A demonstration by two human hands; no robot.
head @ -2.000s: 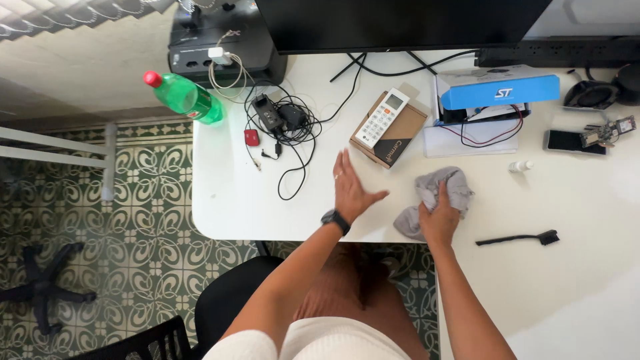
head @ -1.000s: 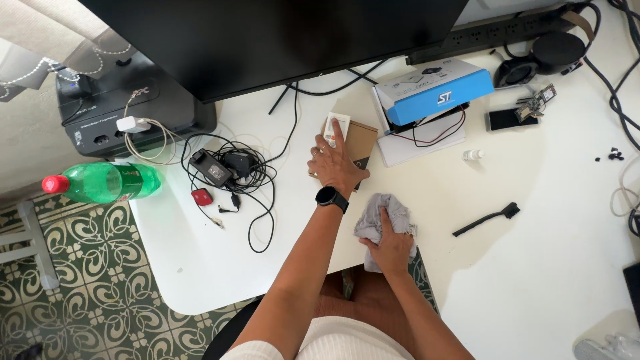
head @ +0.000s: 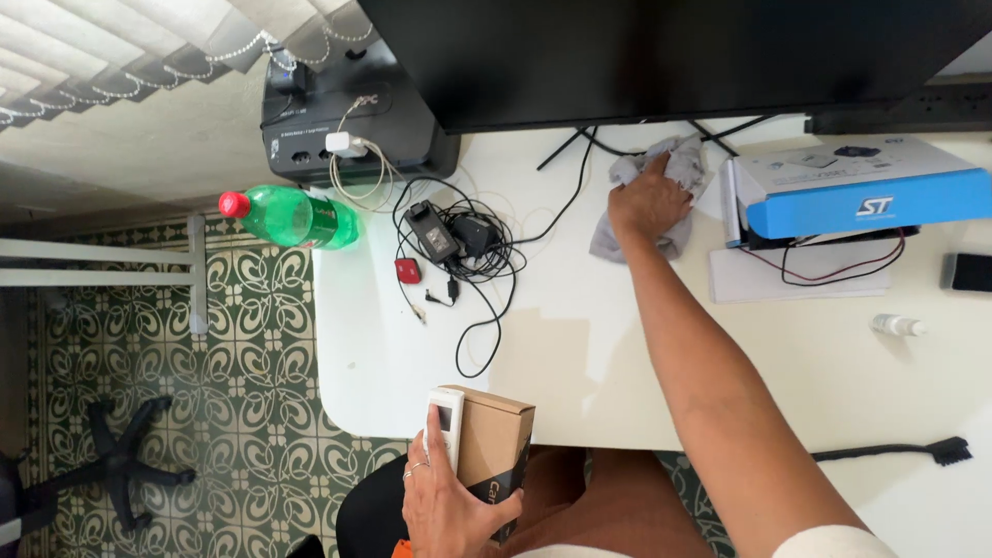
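Observation:
My left hand (head: 453, 496) grips a brown cardboard box (head: 496, 434) together with a white remote control (head: 446, 418) lying against it, at the front edge of the white desk (head: 542, 341). Its index finger rests on the remote. My right hand (head: 652, 200) is spread over a grey cloth (head: 680, 167) and presses it on the desk below the monitor (head: 659, 54). Left of the cloth lies a tangle of black cables (head: 480, 240) with a power adapter (head: 432, 232) and a small red object (head: 408, 270).
A green plastic bottle (head: 298, 217) lies at the left edge, beside a black power unit (head: 349, 116). To the right are a blue and white box (head: 868, 194) with wires, a small white bottle (head: 897, 325) and a black brush (head: 891, 451).
My left hand has taken the cardboard box and remote from the desk's middle to its front edge. My right hand has moved the cloth from near the front edge back toward the monitor.

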